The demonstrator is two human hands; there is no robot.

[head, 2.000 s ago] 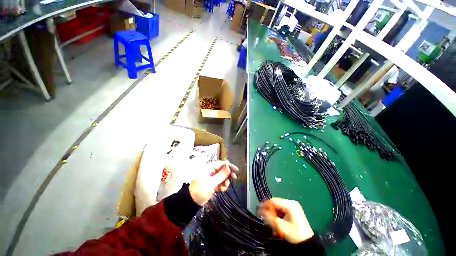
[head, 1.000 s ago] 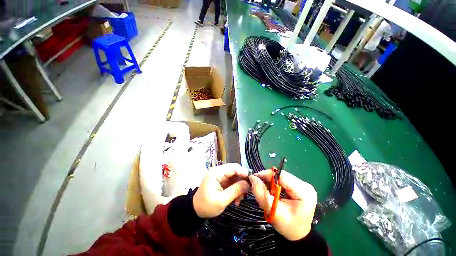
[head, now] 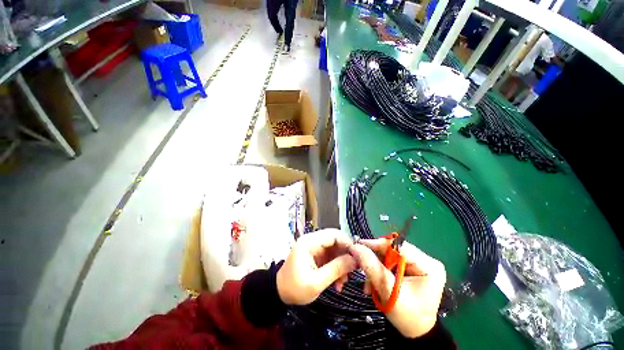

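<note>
My left hand (head: 316, 268) pinches a small cable end between thumb and fingertips, above the bench's near edge. My right hand (head: 410, 287) meets it there, its thumb and finger touching the same end. The orange-handled scissors (head: 391, 273) sit in my right hand, their short dark blades pointing up and away from the cable end. The cable end itself is mostly hidden by the fingers. Below my hands lies a dense bundle of black cables (head: 347, 309). Its strands curve on over the green mat (head: 438, 222) as an arc (head: 477, 225) with small pale tips.
A clear bag of small parts (head: 557, 277) lies right of the arc. A large black cable heap (head: 393, 96) and dark short cables (head: 516, 137) lie farther back. An open box with white bags (head: 253, 219) is at left, a smaller box (head: 293, 117) beyond. A person (head: 281, 20) is in the aisle.
Two seconds ago my hands were apart; they came together at the cable end and remain so. The scissors' blades now tilt slightly further right. The person in the aisle shows more fully.
</note>
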